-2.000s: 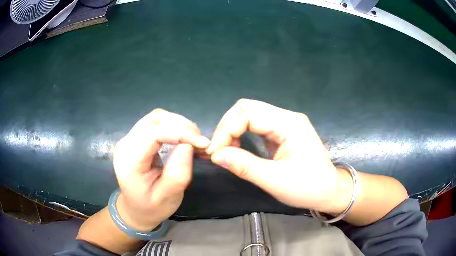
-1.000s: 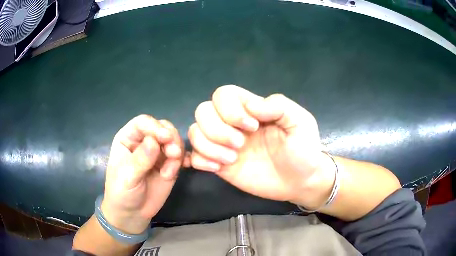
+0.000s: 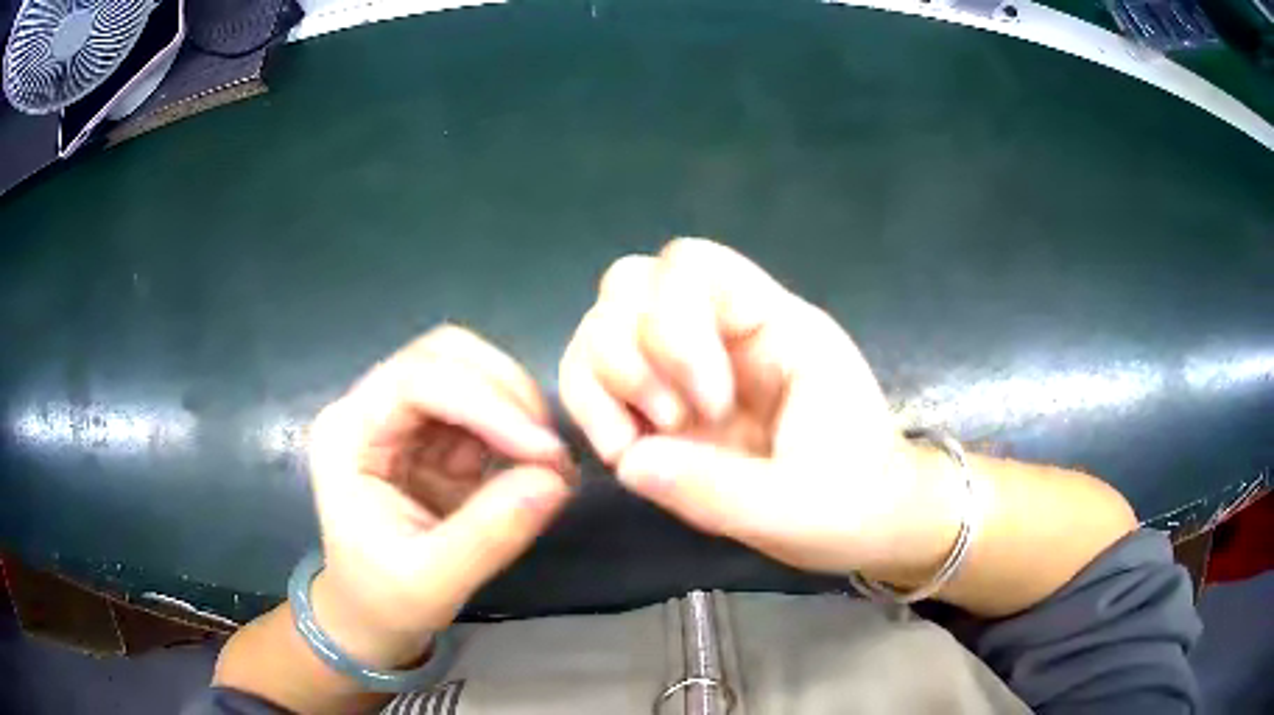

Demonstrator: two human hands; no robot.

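Note:
My left hand (image 3: 433,482) is held above the green bench (image 3: 559,168), thumb and index finger close together at the tips, other fingers curled behind. My right hand (image 3: 762,412) is close beside it on the right, palm partly turned up, fingers curled towards the thumb. The fingertips of the two hands are near each other with a small gap. No object shows clearly in either hand; the fingertips are blurred, so a small or clear item cannot be ruled out.
A small white fan (image 3: 67,45) stands at the far left by a dark board. A pale metal rail (image 3: 1090,53) runs along the far edge. A brown box (image 3: 70,608) is below the bench edge at lower left. Something red (image 3: 1241,545) shows at lower right.
My right hand's fingers have curled back towards its thumb after opening more a second ago. My left thumb and index finger now reach further right. The camera view has shifted slightly.

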